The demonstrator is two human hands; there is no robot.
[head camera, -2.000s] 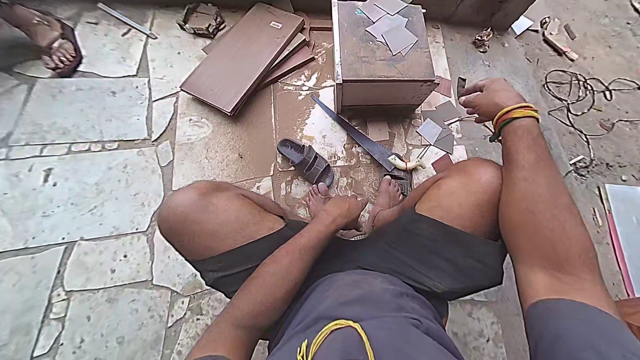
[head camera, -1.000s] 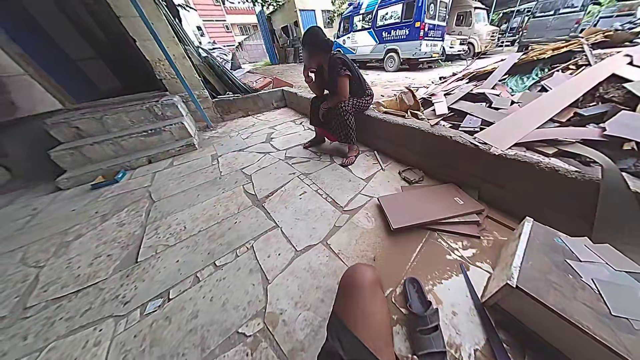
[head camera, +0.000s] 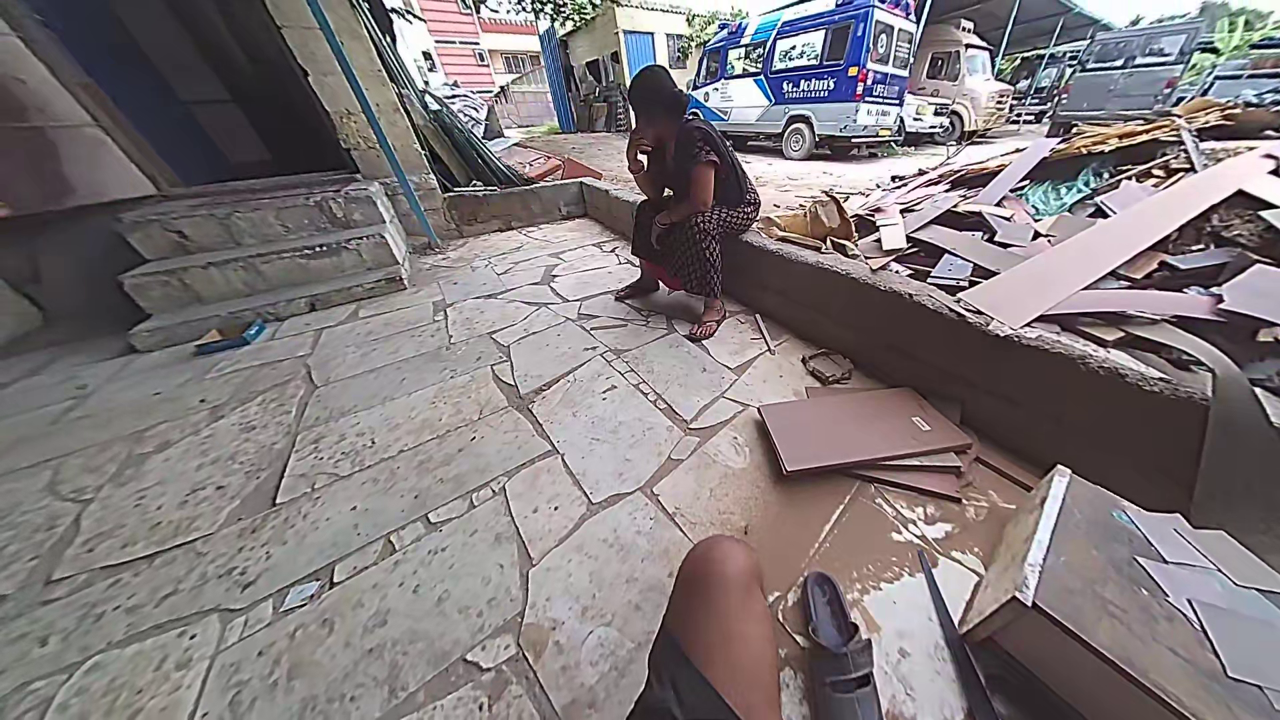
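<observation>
Neither my left hand nor my right hand shows in the view now, so what they hold is hidden. My bent knee (head camera: 728, 610) rises at the bottom edge. Beside it on the paving lies a dark sandal (head camera: 840, 650). A handsaw's dark blade (head camera: 955, 640) lies between the sandal and a wooden box (head camera: 1090, 590), its handle out of view. Several thin laminate pieces (head camera: 1235, 640) rest on top of the box. Beyond it, brown laminated boards (head camera: 865, 430) are stacked on the ground.
A person (head camera: 695, 190) sits on a low wall (head camera: 920, 320), with scrap boards (head camera: 1110, 240) heaped behind it. Stone steps (head camera: 270, 250) stand at the left, near a small blue box (head camera: 230, 337). A van (head camera: 800, 80) is parked beyond. Irregular stone paving (head camera: 400, 520) covers the ground.
The view has swung up and to the left. Two seconds ago both hands showed, the left near the laminate pieces beside the box and the right by my feet; both have left the view.
</observation>
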